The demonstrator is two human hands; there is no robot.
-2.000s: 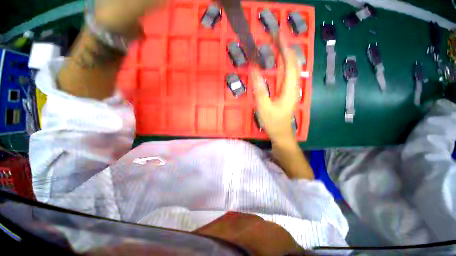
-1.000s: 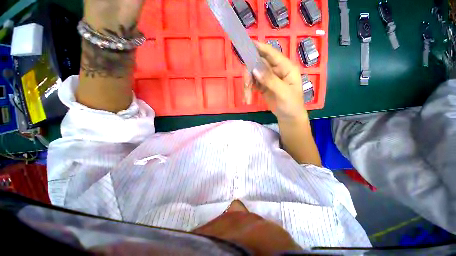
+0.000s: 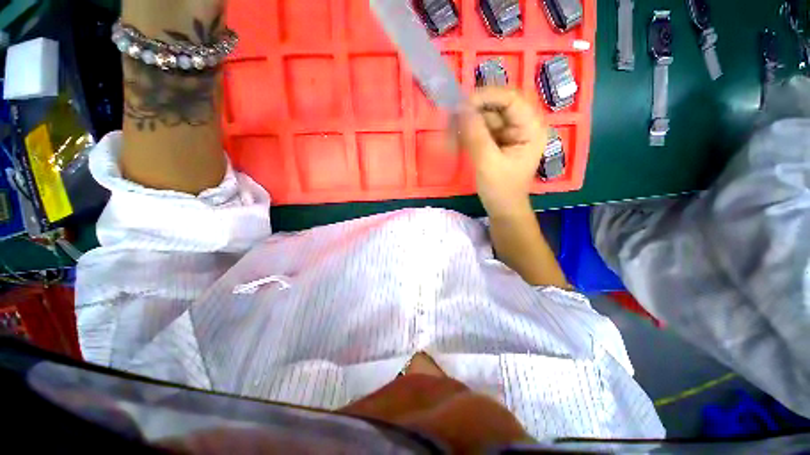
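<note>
The red tray (image 3: pixel 273 169) lies on the green mat, with closed watches (image 3: pixel 558 82) in pockets on its right side. A long silver mesh strap (image 3: pixel 413 49) runs from the top edge down to my right hand. My right hand (image 3: pixel 504 133) is over the tray's lower right part, its fingers pinching the strap's blurred lower end. My left hand (image 3: pixel 170 12) is mostly cut off by the top edge; the beaded bracelet and tattooed wrist show, but its fingers do not. The strap's upper end is out of the picture.
Open watches (image 3: pixel 660 75) lie on the green mat right of the tray. A black box (image 3: pixel 82 98) with a yellow label and a white block (image 3: pixel 32 68) stand at far left. A neighbour's pale sleeve (image 3: pixel 702 240) is at right.
Since two seconds ago the view has shifted, so the tray sits higher in it. My right hand's fingers, spread at first, are now curled at the strap's end. My left hand has moved mostly out of view.
</note>
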